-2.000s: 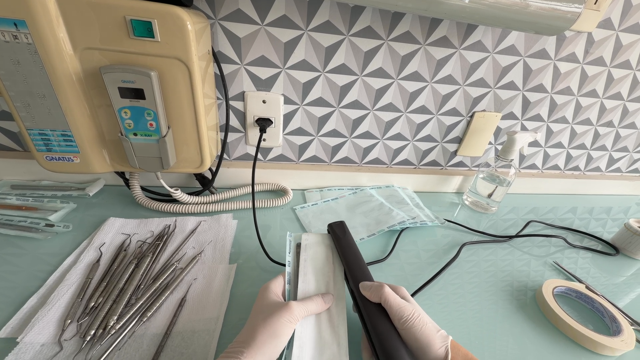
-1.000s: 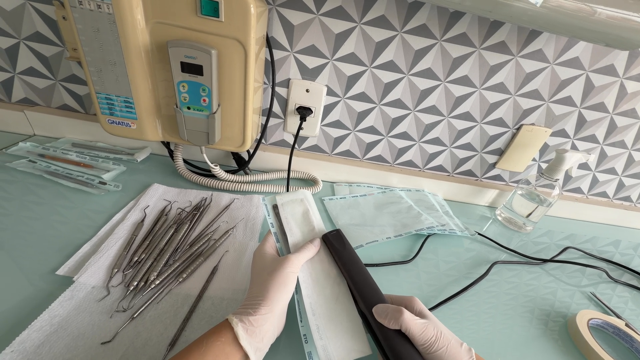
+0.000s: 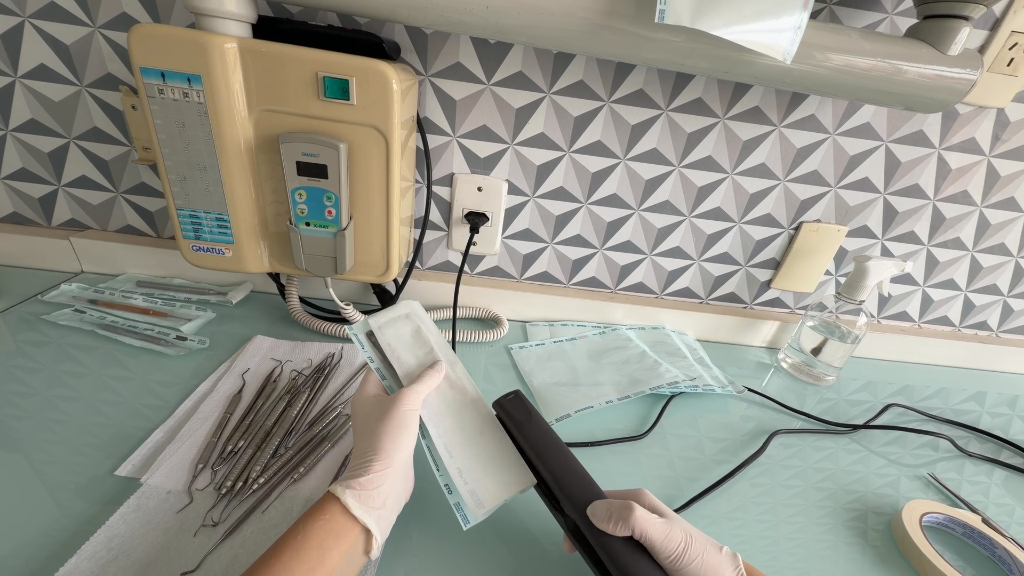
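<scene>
My gloved left hand (image 3: 388, 448) holds a sterilization pouch (image 3: 448, 408), its thumb on the paper side; a dark strip, perhaps an instrument, shows along the pouch's left edge. Black flat irons (image 3: 560, 472), apparently closed, are in my gloved right hand (image 3: 664, 532), and their side lies close against the pouch's right edge. Whether the pouch is between the plates I cannot tell. Left of my left hand, several metal dental hand instruments (image 3: 272, 432) lie piled on white paper towels (image 3: 160, 512).
Filled pouches (image 3: 136, 308) lie at the back left, flat pouches (image 3: 600, 368) at the back centre. A spray bottle (image 3: 824, 336), a black cord (image 3: 760, 456) and masking tape (image 3: 908, 532) are to the right. A beige X-ray unit (image 3: 352, 96) hangs on the wall; a grey arm (image 3: 560, 36) crosses above.
My left hand and the pouch have risen and tilted left, and more of the pouch's lower end shows beside the irons. The view has shifted.
</scene>
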